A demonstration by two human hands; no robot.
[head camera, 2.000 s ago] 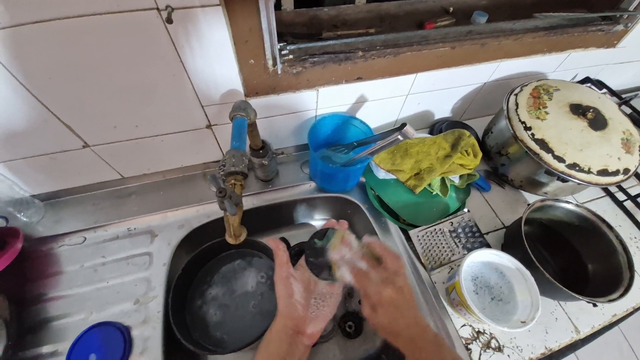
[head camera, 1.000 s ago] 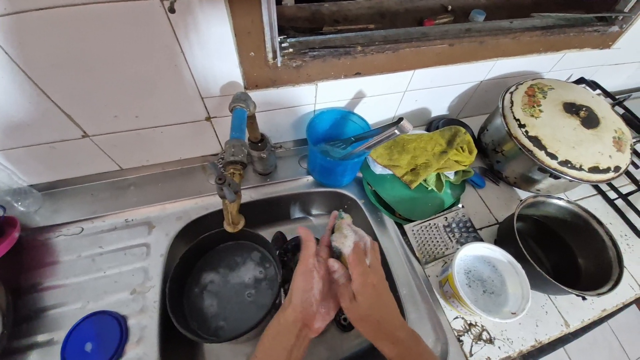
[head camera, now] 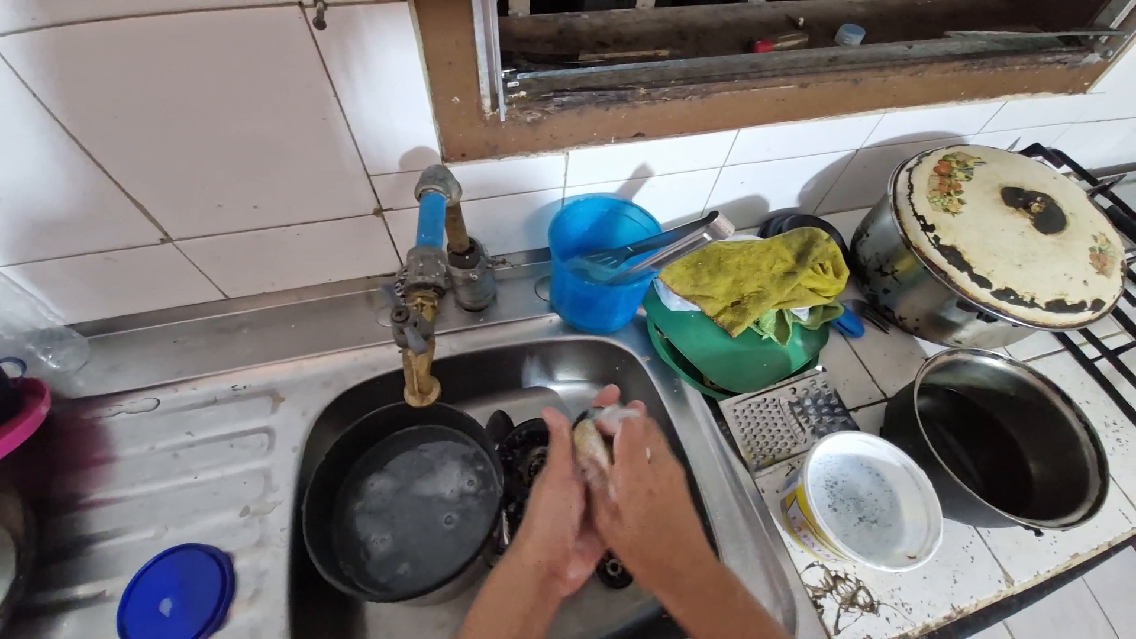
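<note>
Both hands meet over the right part of the steel sink [head camera: 555, 355]. My right hand [head camera: 643, 479] is closed on a soapy, yellowish sponge [head camera: 590, 448], with white suds on the fingers. Palm inward, my left hand [head camera: 559, 506] presses against it from the left; a small dark item shows between the fingertips, too covered to identify. Beneath the hands lie black burner parts [head camera: 525, 457], partly hidden. Left of them in the sink stands a dark pot [head camera: 315, 524] of cloudy water, below the brass tap [head camera: 421, 377].
Right of the sink are a blue cup [head camera: 590, 306] holding tongs, a yellow cloth [head camera: 772, 280] over a green basin [head camera: 737, 351], a metal grater [head camera: 785, 422], a white tub [head camera: 927, 532], an open pot [head camera: 923, 479] and a lidded pot [head camera: 905, 306]. A blue lid [head camera: 176, 590] lies on the drainboard.
Two seconds ago the hands were apart, with a dark item in my left hand and the sponge in my right; now they are pressed together around the sponge.
</note>
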